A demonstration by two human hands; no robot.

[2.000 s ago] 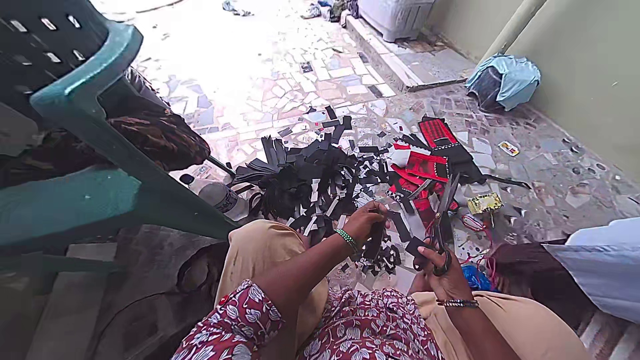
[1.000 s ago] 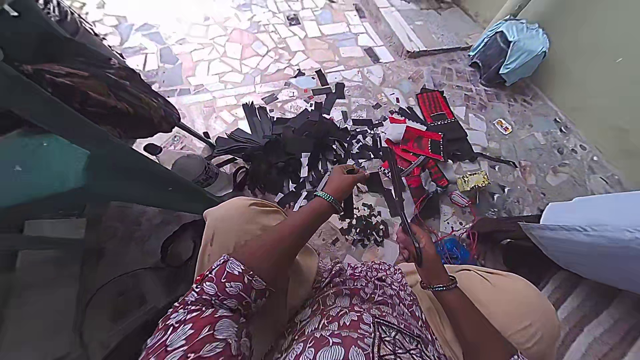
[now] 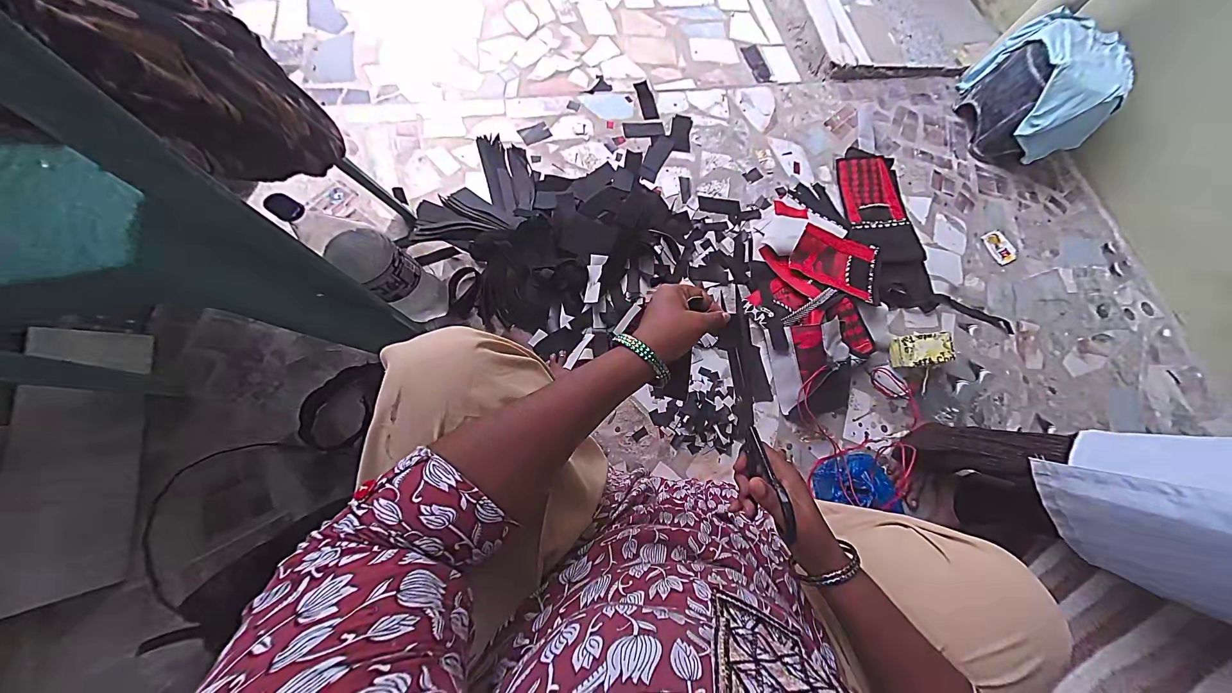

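My left hand [image 3: 679, 322] pinches a small dark piece, probably cut black material, between thumb and fingertips. My right hand [image 3: 770, 491] grips the handles of large dark scissors [image 3: 746, 385], whose long blades point away from me, just right of my left fingertips. Around and beyond both hands lies a heap of black strips [image 3: 587, 226]. Small black and white snippets [image 3: 707, 409] are scattered between my knees. To the right of the heap lie red and black cloth pieces [image 3: 835, 260] with beaded or patterned edging. How far the blades stand apart is hard to tell.
A green plastic chair [image 3: 192, 231] is close on the left, with a clear bottle [image 3: 375, 265] beside it. To the right are a yellow packet [image 3: 921, 349], pink cord, a blue plastic bag [image 3: 857, 479], and another person's foot. A light blue cloth bundle [image 3: 1083, 87] rests by the wall.
The scissors, raised across the red cloth two seconds ago, now point forward beside my left hand. My right hand has moved lower and nearer my lap. The view has shifted.
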